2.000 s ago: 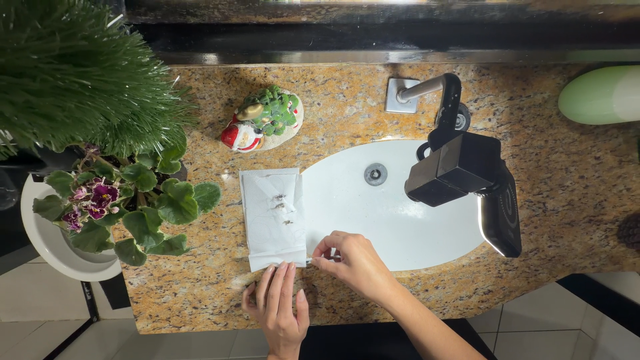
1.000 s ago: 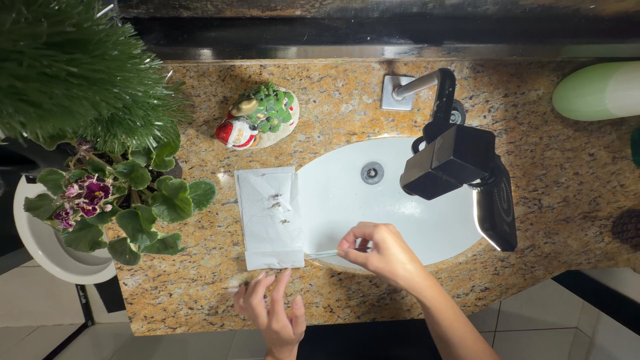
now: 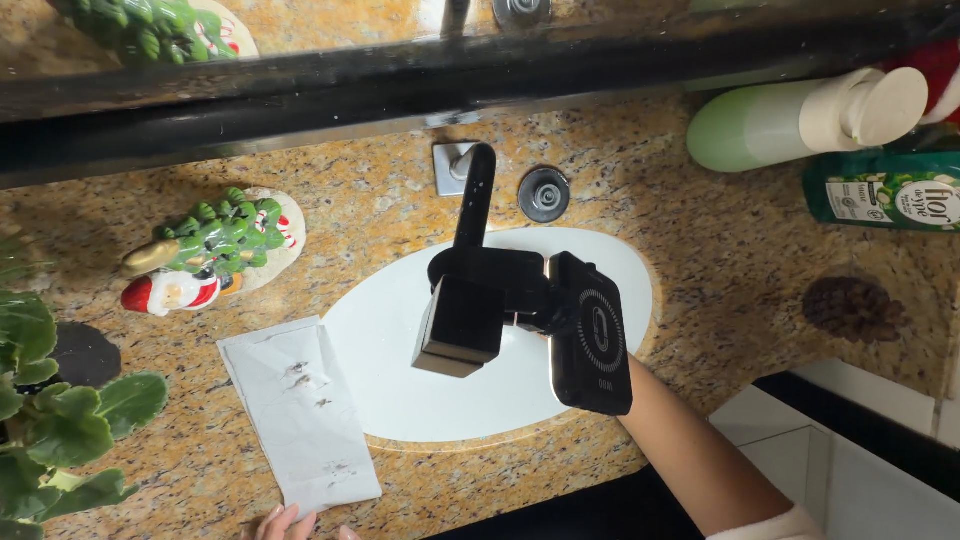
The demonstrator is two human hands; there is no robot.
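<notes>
At the lower edge of the view, the fingertips of my left hand (image 3: 281, 523) rest at the near edge of a folded white paper sheet (image 3: 307, 427); the rest of the hand is cut off. The sheet lies flat on the granite counter, its right side along the sink's rim, with small dark scraps or smudges on it. My right forearm (image 3: 697, 450) reaches in from the lower right over the white oval sink (image 3: 390, 375). A black device with a round pad (image 3: 592, 334) hides my right hand, so whatever it holds cannot be seen.
A black faucet (image 3: 476, 195) and a round drain stopper (image 3: 544, 194) are behind the sink. A Santa-and-tree figurine (image 3: 225, 247) and a leafy plant (image 3: 67, 420) stand left. A pump bottle (image 3: 780, 120), a green soap bottle (image 3: 885, 191) and a pine cone (image 3: 855, 309) are right.
My right hand has moved from beside the paper's lower right corner to behind the black device over the sink. The paper now lies tilted. The view has shifted and turned.
</notes>
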